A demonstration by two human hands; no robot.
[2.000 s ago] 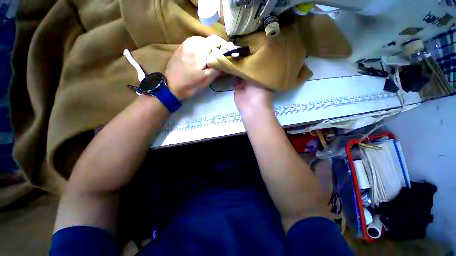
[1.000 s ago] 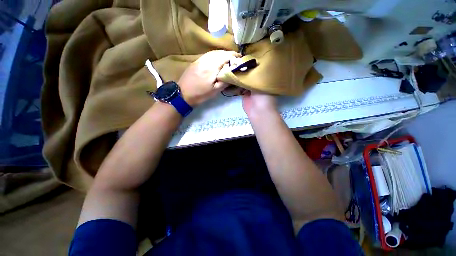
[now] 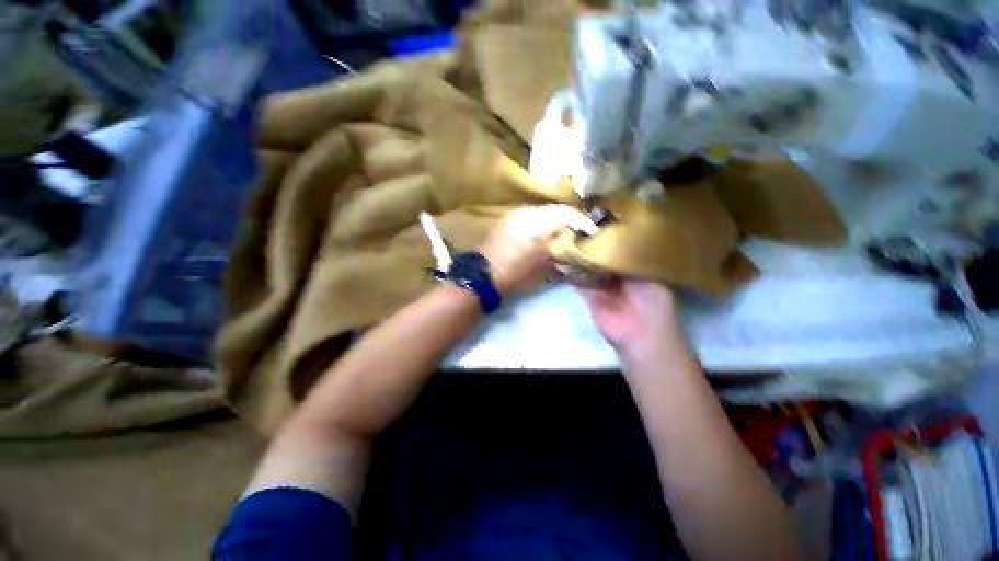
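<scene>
The camel-brown coat [image 3: 329,252] lies in large folds over the machine table and past its left side. My left hand [image 3: 537,243] grips a fold of the coat just below the needle area of the white sewing machine [image 3: 701,110]. My right hand [image 3: 627,309] is under the coat's front edge, its fingers partly hidden by cloth. A small dark piece with a white spot [image 3: 581,225] lies by my left fingertips; it is blurred. A white cord [image 3: 434,236] with a dark end sticks up beside my left wrist.
The white table [image 3: 537,334] runs along the front. A red-rimmed tray [image 3: 873,482] with a white bundle stands at lower right. A bluish clear plastic bin or guard [image 3: 175,219] is at the left. More brown cloth [image 3: 121,471] lies at lower left.
The view has shifted, so the scene sits lower and further right, and is blurrier. The dark piece at my left fingertips now appears closer to the needle area. Both hands still hold the coat.
</scene>
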